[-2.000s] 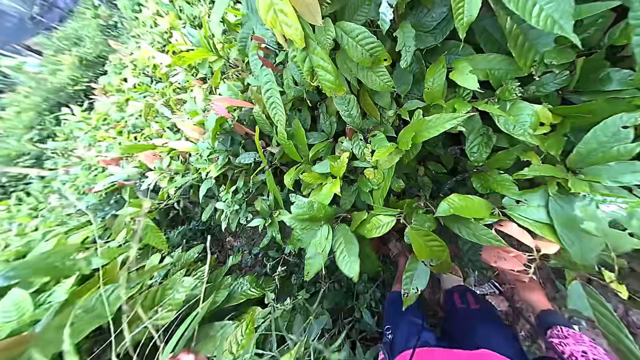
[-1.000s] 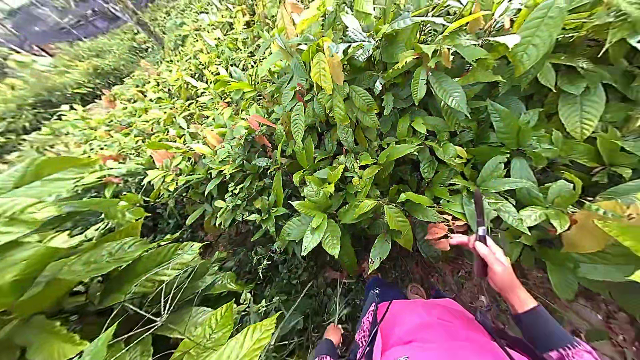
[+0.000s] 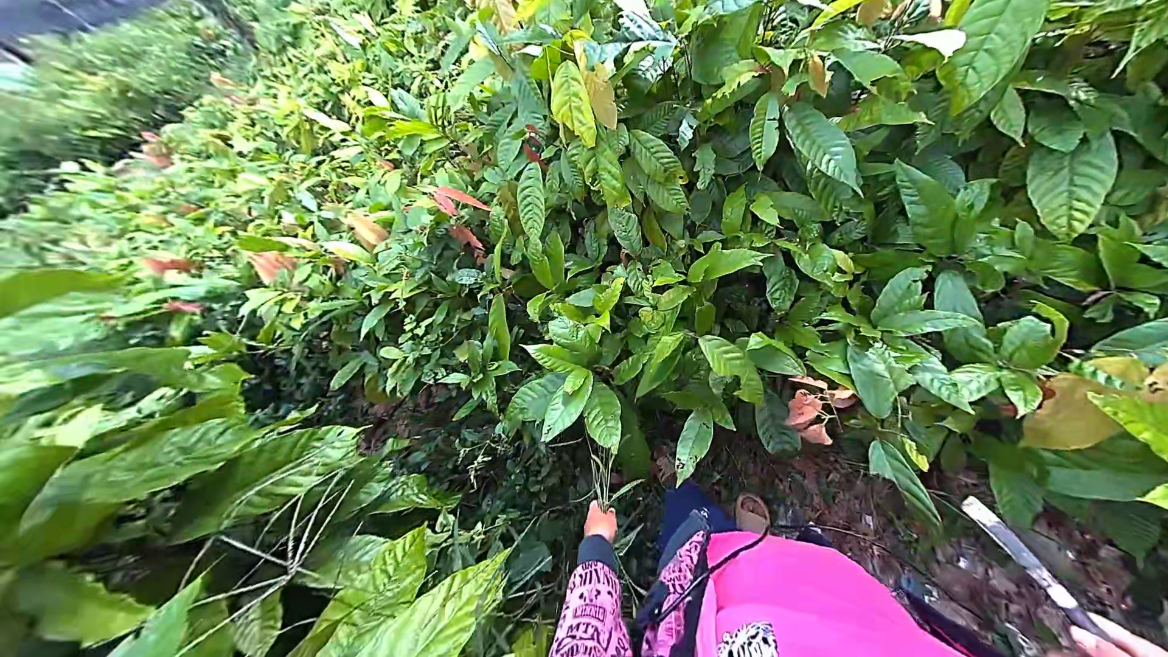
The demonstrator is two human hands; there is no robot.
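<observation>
My left hand (image 3: 599,521), low in the middle of the view, is closed around a small tuft of thin grass (image 3: 602,482); its blades rise above the fist toward the broad green leaves. At the bottom right corner my right hand (image 3: 1109,639), partly cut off by the frame, holds a long blade (image 3: 1031,566) that points up and to the left. The blade lies over the leaf-littered ground in the view, apart from the plants by my left hand. Its handle is mostly out of view.
Dense leafy saplings (image 3: 657,347) fill the middle and right. Large blurred leaves (image 3: 182,474) stand close at the left. Dry brown leaves (image 3: 808,415) hang near the ground, right of centre. A foot in a sandal (image 3: 752,513) shows beside my clothing.
My left hand now grips a tuft of grass and reaches forward. My right hand has moved with the blade from the plants down to the bottom right corner.
</observation>
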